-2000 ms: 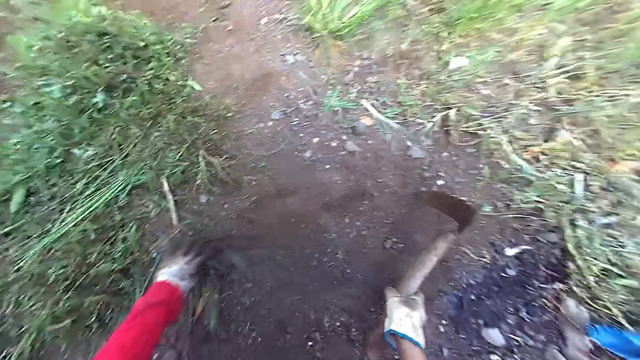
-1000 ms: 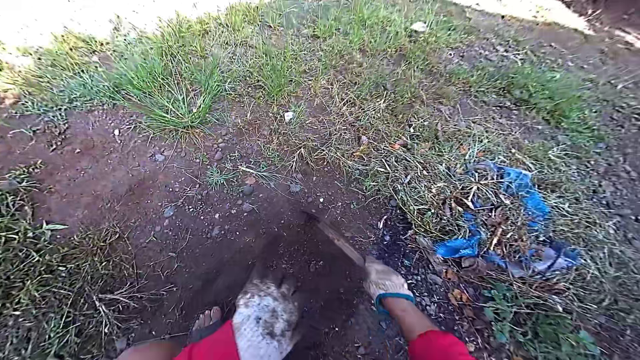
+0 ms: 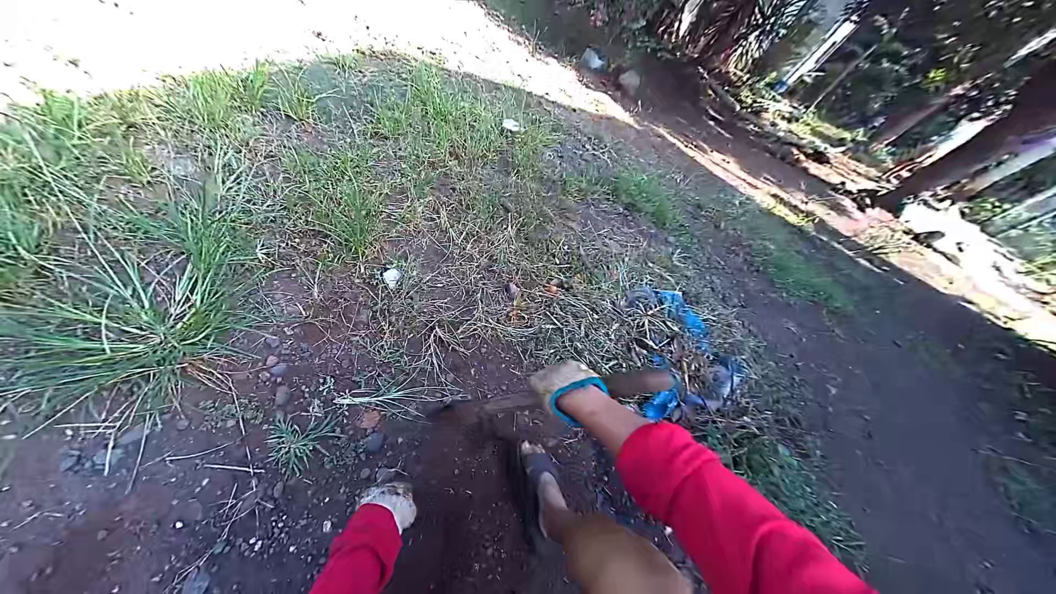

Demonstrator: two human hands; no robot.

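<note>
My right hand [image 3: 565, 386], in a dirty pale work glove with a blue cuff, grips the wooden handle [image 3: 639, 382] of a short hand tool, and the handle's end sticks out to the right. To the left of the glove the tool's blurred head [image 3: 462, 412] lies low over the dark soil; its exact shape cannot be told here. My left hand [image 3: 391, 502], also in a soiled glove, is low over the soil at the lower middle, apart from the tool. Its fingers are mostly hidden, and I cannot tell whether they hold anything.
My sandalled foot [image 3: 540, 474] stands between my hands. A blue plastic sheet or bag [image 3: 685, 322] lies among dry cut grass at the right. Grass clumps [image 3: 157, 330] grow at the left, with small stones and a white piece [image 3: 391, 277] nearby. Tree trunks and debris lie at the upper right.
The view has swung to show more ground ahead and to the right. My left hand, near the tool a second ago, is now farther from it. My right hand keeps hold of the handle.
</note>
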